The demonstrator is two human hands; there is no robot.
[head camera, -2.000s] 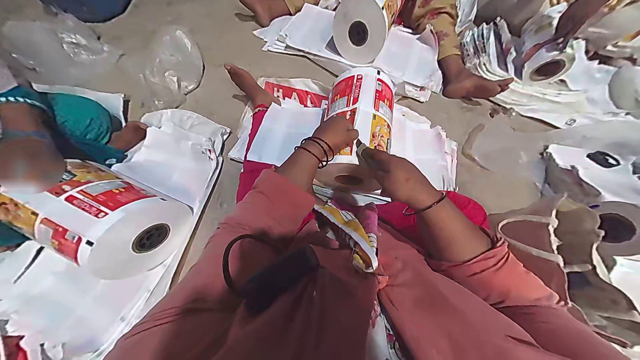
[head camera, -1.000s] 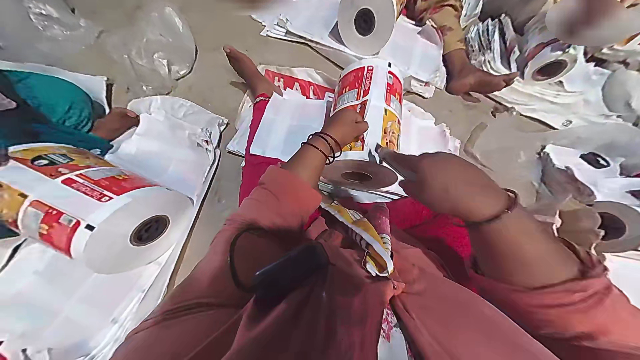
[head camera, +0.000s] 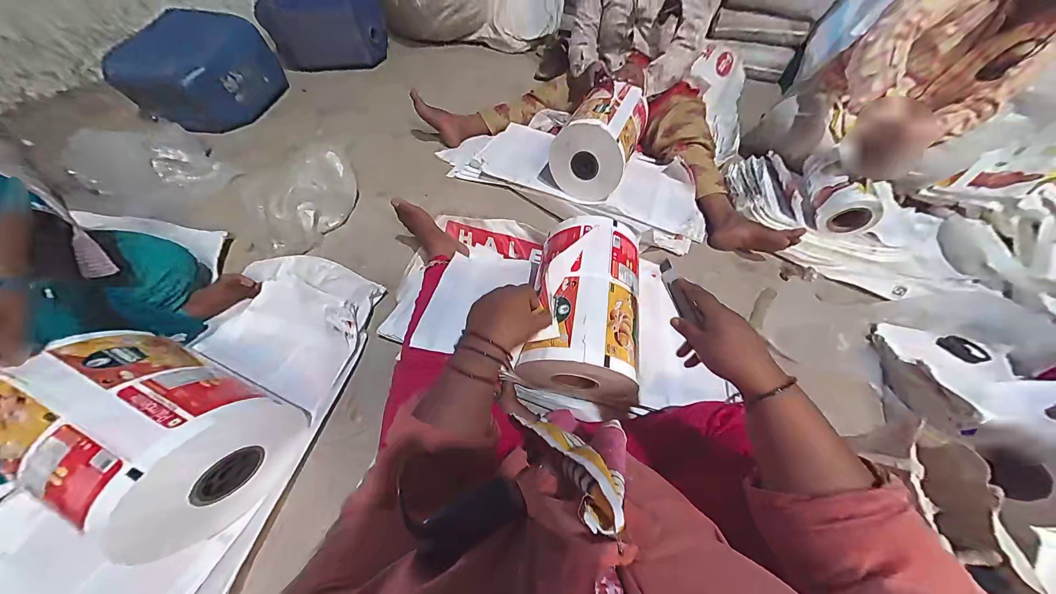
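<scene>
A roll of printed packaging film [head camera: 586,330] stands between my legs, its cardboard core end toward me. At its left side my left hand [head camera: 509,318] pinches a loose edge of the film, which is peeling up from the roll. My right hand [head camera: 718,334] is apart from the roll, on its right, gripping a slim cutter or knife [head camera: 679,290] with its tip pointing up and away. White sheets [head camera: 474,305] lie flat under the roll on both sides.
Another large film roll [head camera: 190,445] lies at the left by a seated person. Ahead, a person sits with a smaller roll [head camera: 596,148] between the legs. Blue plastic containers [head camera: 194,70], clear plastic bags [head camera: 301,194] and stacked film sheets [head camera: 767,202] lie around on the floor.
The view has tilted up. A film edge now lifts from the roll in my left hand. My right hand, at the roll two seconds ago, is now apart from it on the right.
</scene>
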